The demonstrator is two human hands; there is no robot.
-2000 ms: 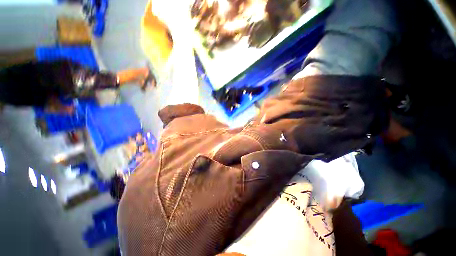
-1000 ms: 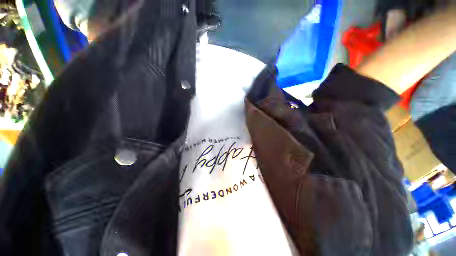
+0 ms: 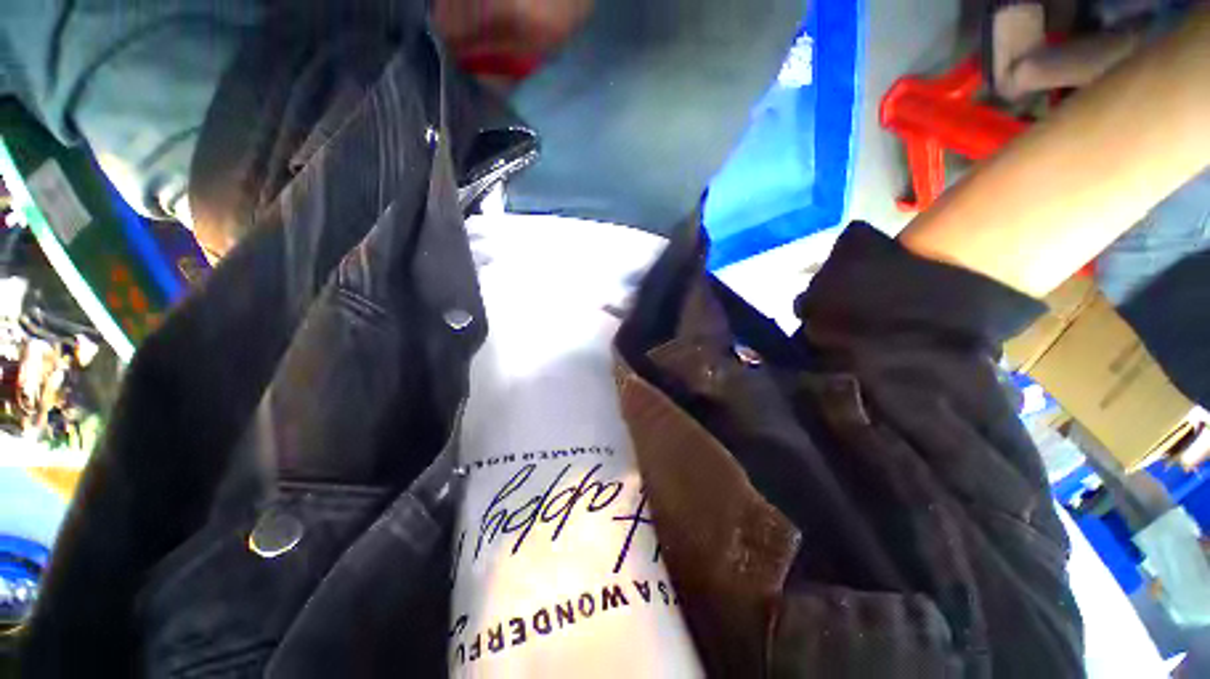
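Neither of my hands can be made out. My bare right forearm leaves a dark sleeve and runs out past the upper right edge. My left sleeve is on the left side, with only a small blurred pale patch by its end. A green-rimmed tray [image 3: 82,252] is cut off at the left edge. Dark and beige pieces [image 3: 37,378] lie in it, too blurred to tell apart. My open dark jacket and printed white shirt fill the middle.
A blue plastic bin [image 3: 783,159] stands beyond my lap. A red stool [image 3: 949,120] is at upper right, with part of a person near it. A cardboard carton [image 3: 1115,378] is at the right. A blurred skin-toned shape is at the top edge.
The view has swung from the tray down to my jacket and shirt. Since one second ago it has shifted slightly; the stool and carton show more clearly.
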